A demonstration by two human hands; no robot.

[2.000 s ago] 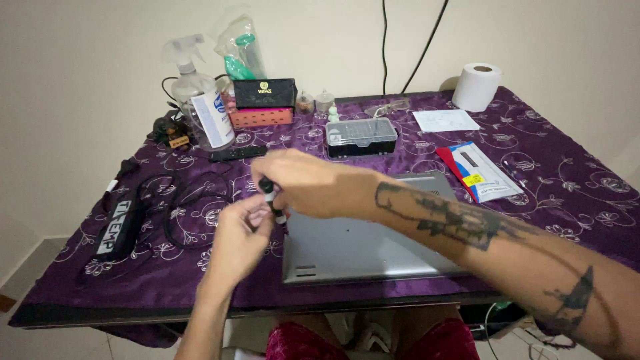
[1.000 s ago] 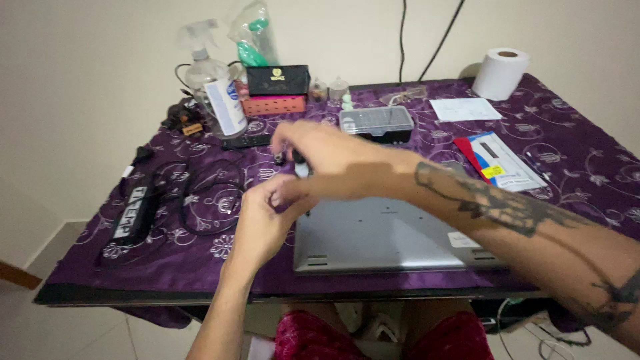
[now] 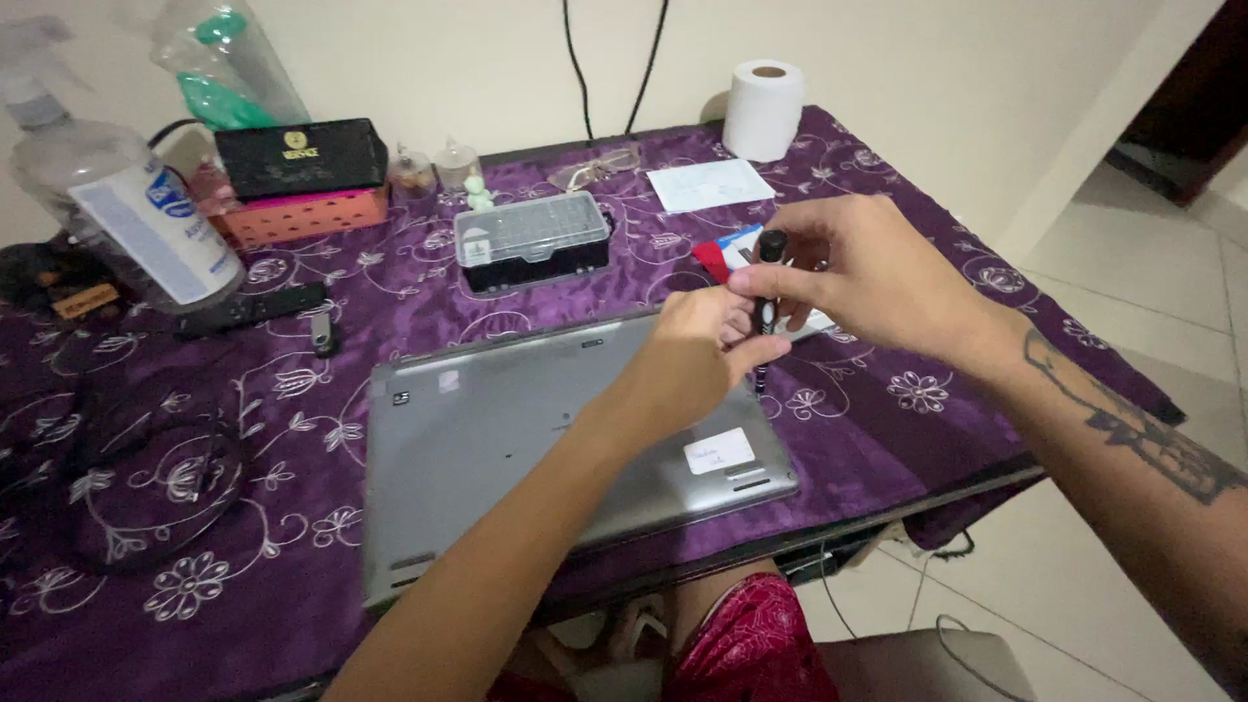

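A grey laptop (image 3: 487, 439) lies with its underside up on a purple embroidered tablecloth. My right hand (image 3: 848, 263) holds the upper part of a black precision screwdriver (image 3: 767, 312), which stands nearly upright at the laptop's right edge. The fingers of my left hand (image 3: 707, 341) close round the lower part of the same screwdriver. Whether its tip touches the laptop cannot be told. A white sticker (image 3: 720, 451) with handwriting is on the laptop's underside. Behind the hands, partly covered, lies a red, blue and white packet (image 3: 726, 252).
A clear-lidded black case (image 3: 533, 244) stands behind the laptop. At the left are a spray bottle (image 3: 146, 214), a black case on a pink box (image 3: 302, 219), a remote control (image 3: 258, 307), a USB stick (image 3: 324, 334) and cables. A paper roll (image 3: 765, 112) and white paper (image 3: 712, 185) are at the back right.
Both hands have moved with the screwdriver from the laptop's left side to its right edge. The view has swung and come closer to the table.
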